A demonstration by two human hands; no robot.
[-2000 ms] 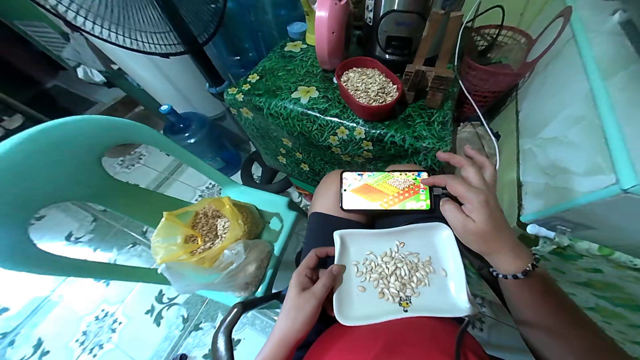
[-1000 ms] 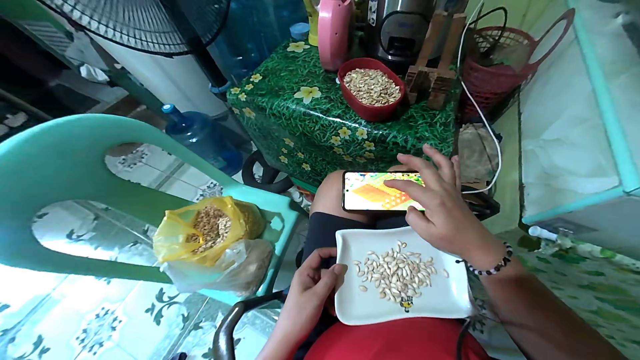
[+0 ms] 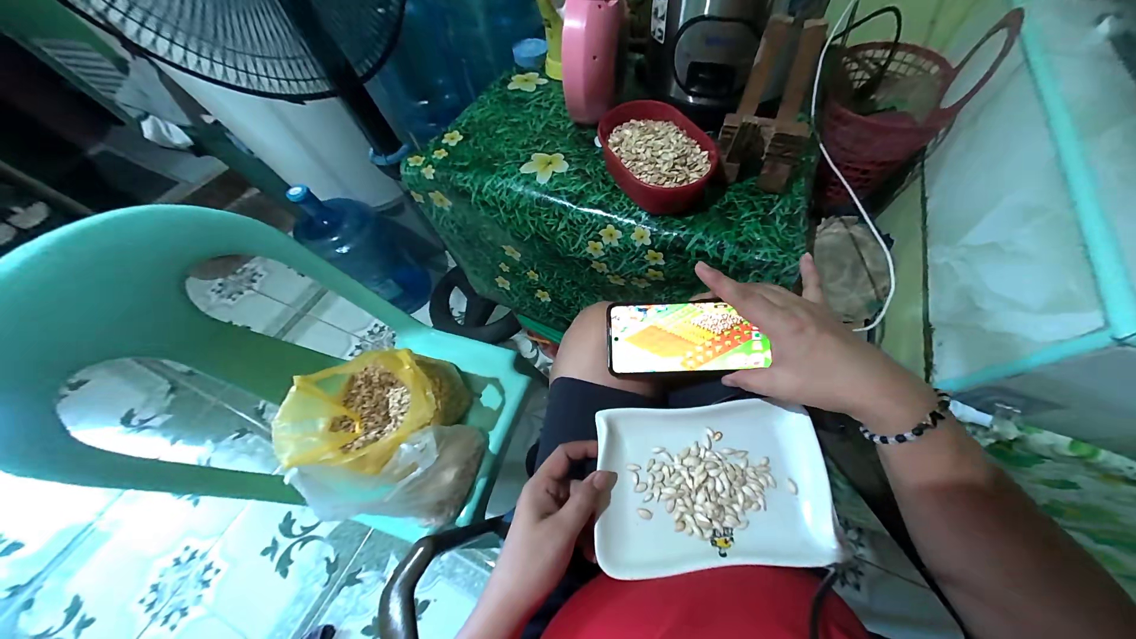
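My left hand (image 3: pixel 568 497) grips the left edge of a white rectangular plate (image 3: pixel 799 532) that rests on my lap. Pale seeds (image 3: pixel 706 488) lie in a loose pile on the plate. Beyond the plate, a smartphone (image 3: pixel 661 337) lies sideways across my thighs with a bright, colourful picture on its screen. My right hand (image 3: pixel 781 337), with a beaded bracelet at the wrist, is spread at the phone's right end, fingers apart and covering that end. Whether its thumb or fingers touch the phone is hard to tell.
A red bowl (image 3: pixel 657 200) of seeds stands on a table with a green floral cover (image 3: pixel 532 204), beside wooden pieces (image 3: pixel 768 115) and a pink object (image 3: pixel 590 62). At left, a green plastic chair (image 3: pixel 222 355) bears a yellow bag (image 3: pixel 311 417) and a clear bag (image 3: pixel 382 484). A white cable (image 3: pixel 852 191) hangs at right.
My right hand first moved left over the phone's screen, then back right to its right end, where the fingers are now spread. My left hand stays at the plate's edge.
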